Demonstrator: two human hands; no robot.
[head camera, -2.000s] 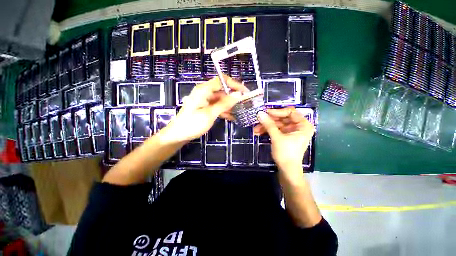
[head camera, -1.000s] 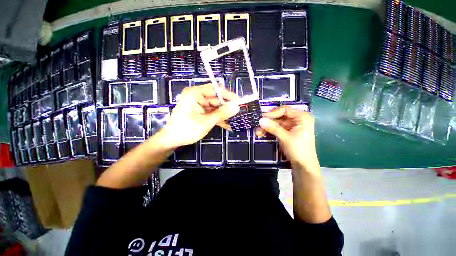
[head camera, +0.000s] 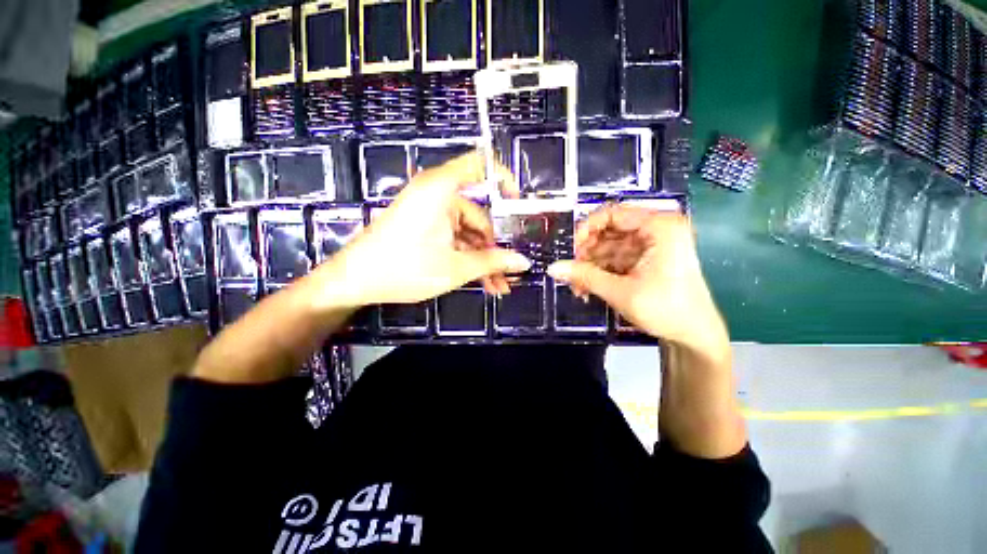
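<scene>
A pale front housing (head camera: 574, 130) is held upright above the black blister tray (head camera: 673, 162), its open window facing me. A dark keypad (head camera: 530, 231) fills its lower part; glare hides how well it sits. My left hand (head camera: 449, 233) grips the housing's left side, its thumb on the keypad's lower edge. My right hand (head camera: 639, 265) is at the lower right, its thumb at the keypad's edge. In the tray's upper row, several gold-edged housings with keypads (head camera: 386, 38) lie side by side.
A loose keypad (head camera: 729, 162) lies on the green bench (head camera: 779, 292). Keypad stacks (head camera: 920, 97) and a clear blister tray (head camera: 898, 206) are at the right. A second black tray (head camera: 103, 216) is at the left, above a cardboard box (head camera: 124, 395). A white square (head camera: 225, 122) lies in the main tray.
The housing has turned from tilted to nearly upright and moved slightly right. Both thumbs have come closer together at the keypad's lower edge. The whole view has shifted slightly.
</scene>
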